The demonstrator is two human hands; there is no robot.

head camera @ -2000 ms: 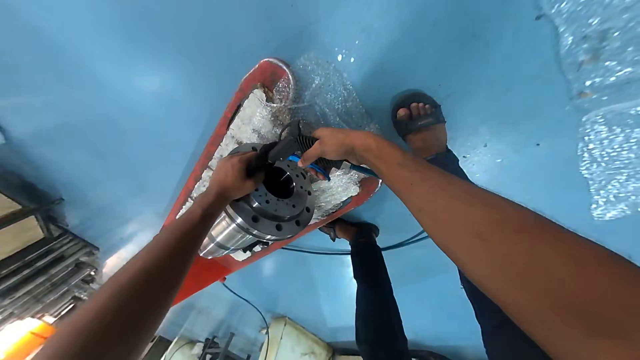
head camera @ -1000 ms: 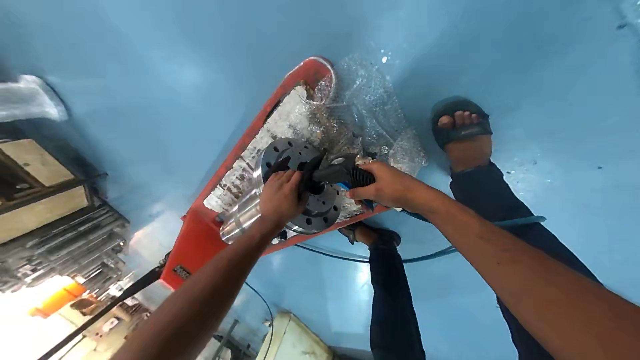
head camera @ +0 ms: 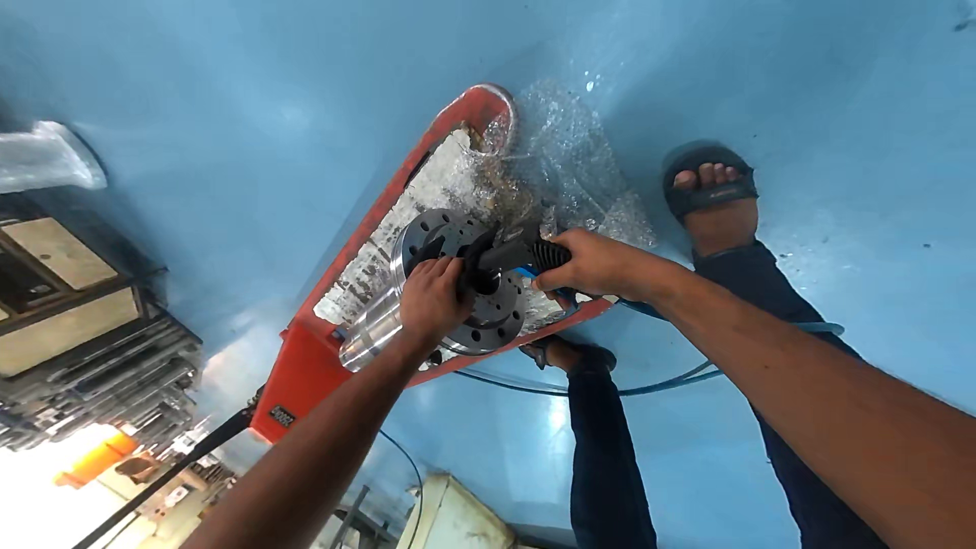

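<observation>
A flanged steel spindle [head camera: 499, 324] with bolt holes round its face and a central bore lies on the white, worn board [head camera: 446, 179] across a red pallet truck [head camera: 309, 366]. My right hand [head camera: 591, 263] grips the ribbed black handle of a hand-held air tool [head camera: 509, 253] with a blue part. The tool's black front lies over the bore, and its tip is hidden. My left hand [head camera: 436, 299] is closed round black material at the tool's front, over the flange; what exactly its fingers hold is partly hidden.
Crumpled clear bubble wrap [head camera: 572, 168] spreads over the truck's fork end and onto the blue floor. A blue hose [head camera: 671, 383] runs past my feet. Metal bars [head camera: 114, 374] and a drawer cabinet [head camera: 65, 252] stand at left, a cream metal box [head camera: 450, 518] at the bottom.
The view has shifted, with more of the truck and the left side in sight. Both hands stay at the tool over the flange; the tool's angle has changed slightly.
</observation>
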